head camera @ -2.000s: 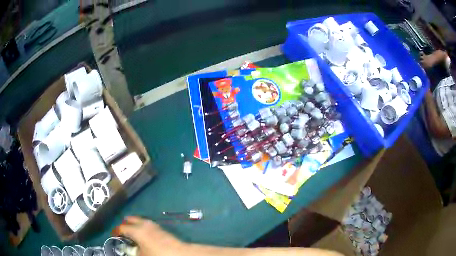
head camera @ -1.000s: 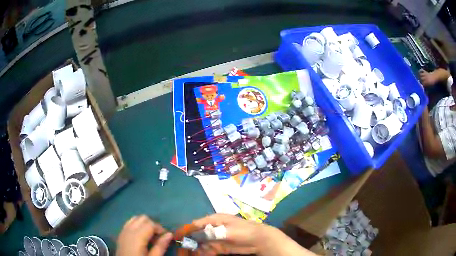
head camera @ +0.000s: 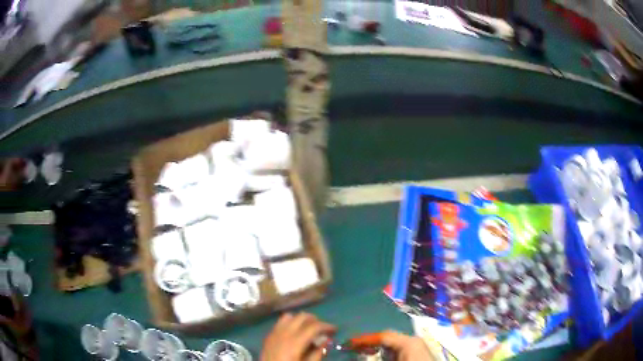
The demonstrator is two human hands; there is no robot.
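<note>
My left hand [head camera: 297,338] is at the bottom edge, fingers pinched on a small blurred part, perhaps a motor or its leads. My right hand [head camera: 407,347] is just right of it, partly cut off, closed around an orange-red handled tool [head camera: 370,340] whose tip points at my left fingertips. A small pale item under my right hand is too blurred to name. Silver motors [head camera: 504,290] with dark red leads lie heaped on printed sheets [head camera: 525,220] at the right.
A cardboard box [head camera: 321,257] of white housings [head camera: 204,247] stands left of centre. More housings [head camera: 158,344] stand at the bottom left. Black parts [head camera: 95,222] lie further left. A blue bin [head camera: 589,310] of white parts is at the right. A worn post [head camera: 307,106] rises behind.
The view has swung left, so the box and bin appear further right. The left hand, out of sight two seconds ago, came in and both hands remain close together with the orange-red tool.
</note>
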